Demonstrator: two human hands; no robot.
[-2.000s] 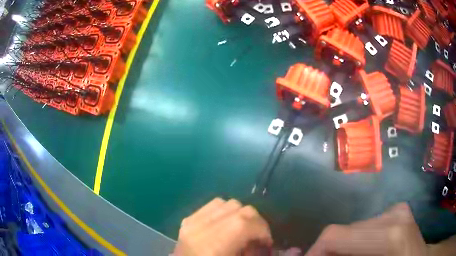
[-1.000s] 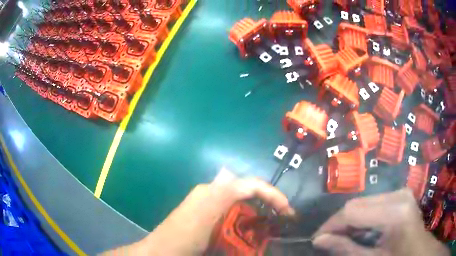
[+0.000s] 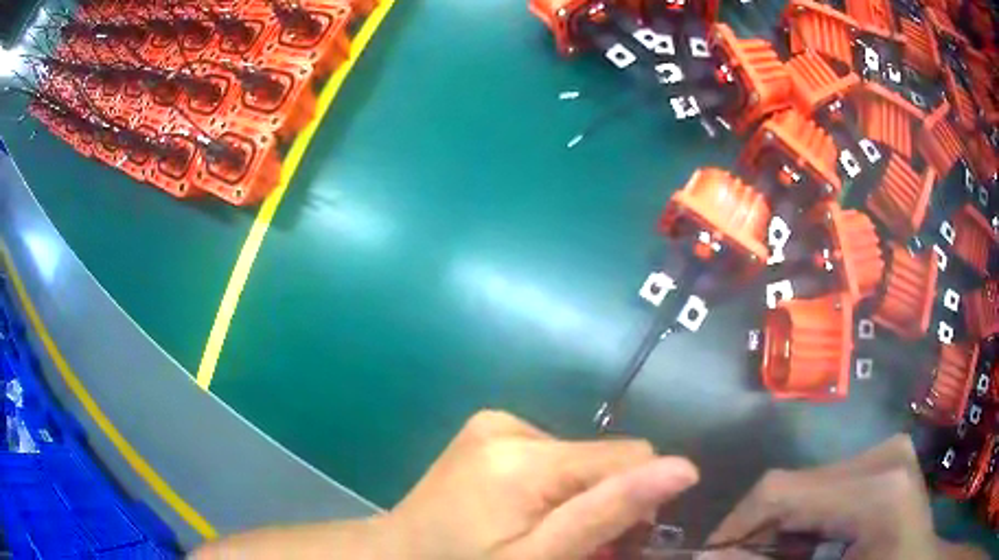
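My left hand (image 3: 537,487) is at the bottom centre, back of the hand up, fingers curled over an orange connector housing. Only a dark reddish part of the housing shows below the fingers, with a pale square terminal (image 3: 666,536) beside it; the rest is hidden by the hand and the picture edge. My right hand (image 3: 838,503) is at the bottom right, slightly blurred, its fingers closed on a slim hand tool (image 3: 783,549) that points left towards the left hand. Thin dark leads show between the hands.
Loose orange connectors (image 3: 811,348) with white square terminals lie jumbled at right; one (image 3: 718,213) trails black leads towards my left hand. Worked connectors (image 3: 236,153) stand in rows at upper left, beside a yellow tape line (image 3: 236,295). Blue bins (image 3: 66,492) are beyond the table edge.
The view has shifted slightly. The orange housing under my left hand showed its opening a second ago and is now mostly hidden. The right hand with the tool sits lower, closer to the bottom edge.
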